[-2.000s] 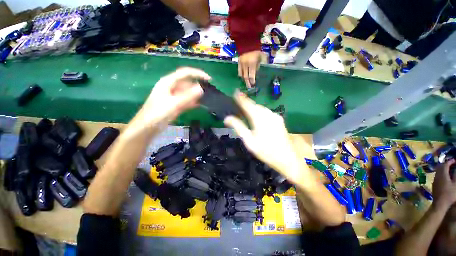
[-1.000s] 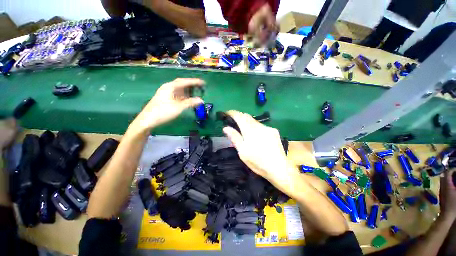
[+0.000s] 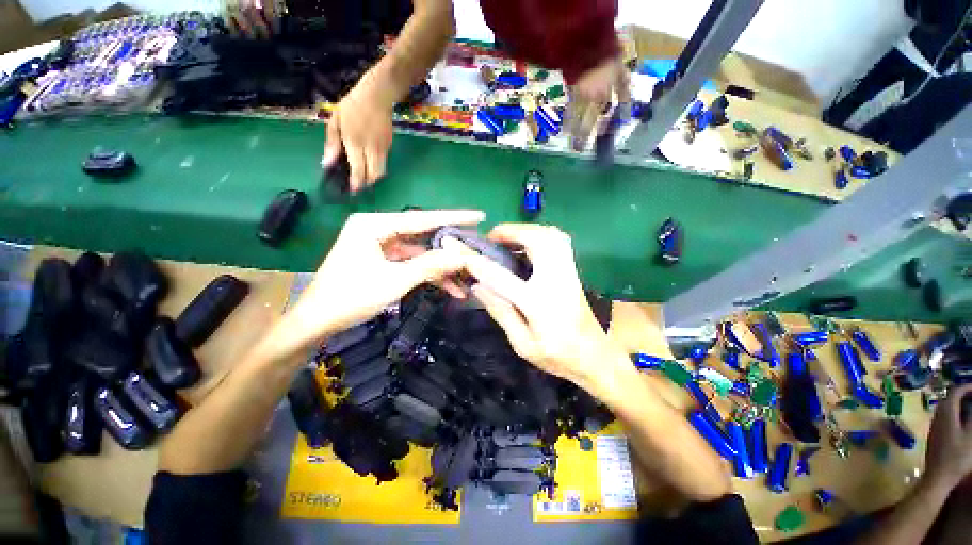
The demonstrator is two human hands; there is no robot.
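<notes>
My left hand [image 3: 389, 256] and my right hand [image 3: 538, 287] meet in front of me above the near edge of the belt. Both grip one dark oblong speaker unit [image 3: 482, 247] between the fingers; much of it is hidden by them. Below them lies a heap of slim black covers [image 3: 416, 410] with small lugs, on a flattened yellow and grey carton [image 3: 373, 505].
Green conveyor [image 3: 213, 176] crosses ahead, carrying black units and open housings with blue cells. Closed units [image 3: 123, 410] pile at left; blue cells and boards [image 3: 746, 436] lie at right. A grey post [image 3: 821, 218] stands right. Other people's hands [image 3: 362, 128] reach over the belt.
My hands have come together on one unit. The open housing with a blue cell near my left hand no longer shows on the belt. Belt items shifted left; another person's hand now reaches onto the belt.
</notes>
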